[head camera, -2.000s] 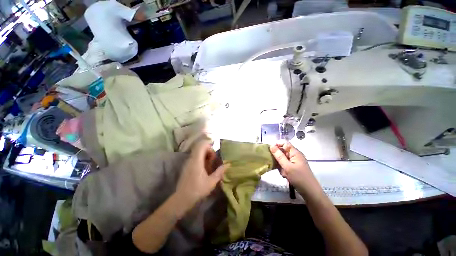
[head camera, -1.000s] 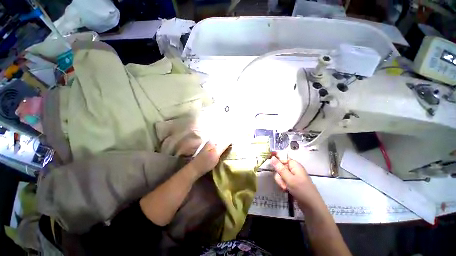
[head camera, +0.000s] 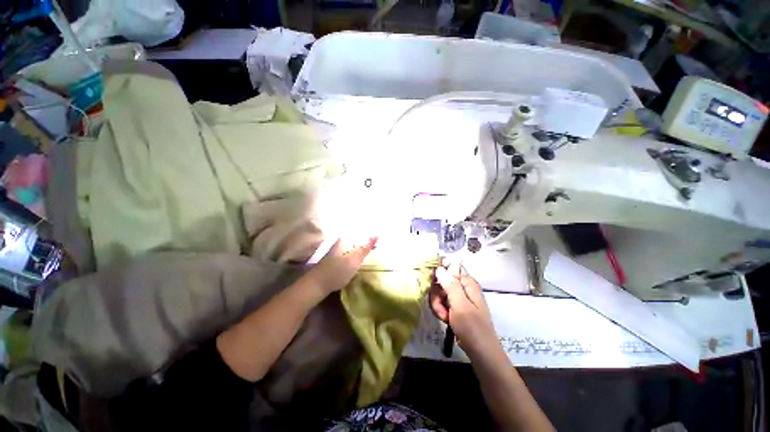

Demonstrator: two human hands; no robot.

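Note:
The shiny yellow-green cloth [head camera: 384, 314] hangs from the table's front edge, its top edge near the needle plate [head camera: 428, 226]. My left hand [head camera: 342, 263] lies at its upper left corner, fingers on the cloth in strong glare. My right hand [head camera: 458, 295] pinches its upper right corner just in front of the presser foot [head camera: 457, 237]. The taupe garment cloth [head camera: 160, 295] lies over my lap and under my left arm. Glare hides the cloth's upper edge.
Pale green cloth [head camera: 152, 169] is heaped left of the machine. The white machine arm [head camera: 599, 181] stands right, with a control panel [head camera: 716, 114] above. Under the arm are a black phone-like thing [head camera: 579, 239], a thin metal tool [head camera: 533, 265] and a slanting white strip [head camera: 623, 310].
The view has shifted and the person beyond has left it. The yellow-green cloth moved up towards the presser foot. Both hands went with it, the left flattening near its corner.

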